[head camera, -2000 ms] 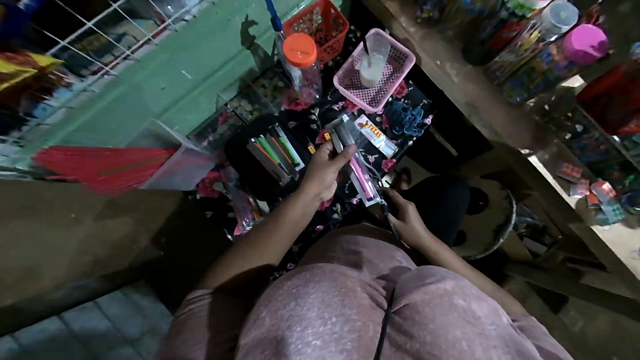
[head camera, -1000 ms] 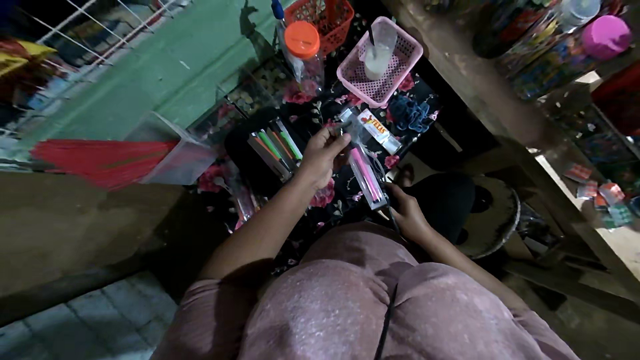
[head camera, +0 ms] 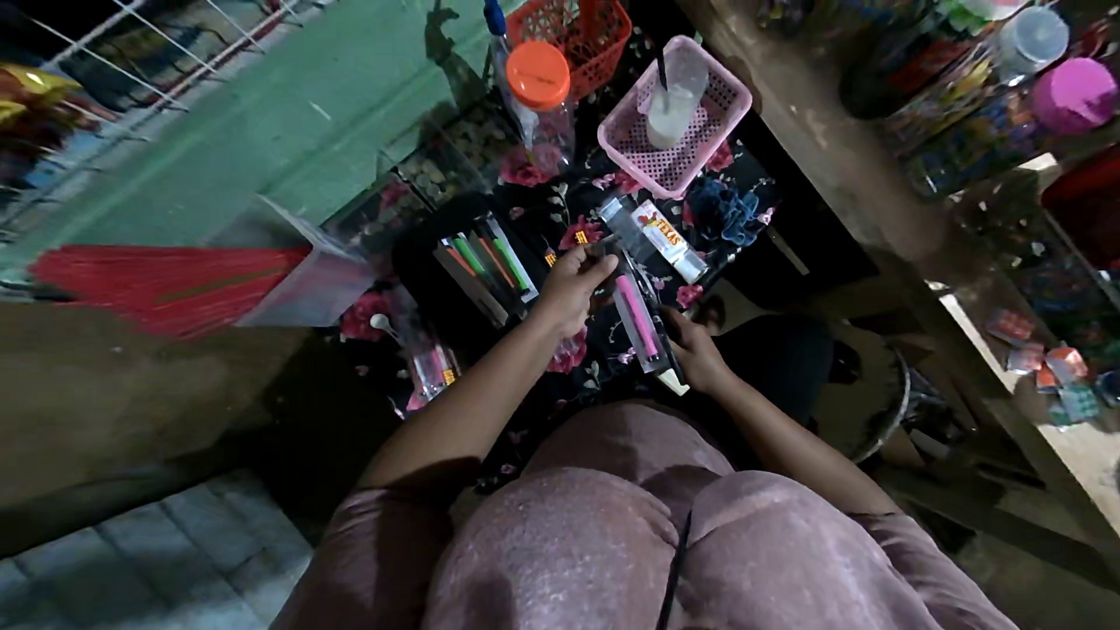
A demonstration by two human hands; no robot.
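My left hand [head camera: 573,284] pinches the upper end of a clear plastic packet with a pink stick-shaped item [head camera: 637,317] inside. My right hand [head camera: 696,350] is closed around a dark, slim object at the packet's lower right; what it is, I cannot tell. Just above lies a white and clear pack with orange lettering [head camera: 667,238] on the black floral cloth [head camera: 591,376]. Left of my left hand, packets with green and orange stick-shaped items [head camera: 486,262] rest on a black surface. A dark blue bunched thing [head camera: 724,210] is beyond the pack.
A pink plastic basket [head camera: 617,162] holds a cup of whitish contents. Beside it stand a clear jar with an orange lid [head camera: 538,77] and a red basket [head camera: 604,66]. Red sticks [head camera: 175,284] in a plastic sleeve jut out at left. A wooden shelf [head camera: 814,131] with jars runs along the right.
The packet with the pink item stays between my hands while its angle shifts slightly. My left hand has moved from the packet's middle toward its upper end.
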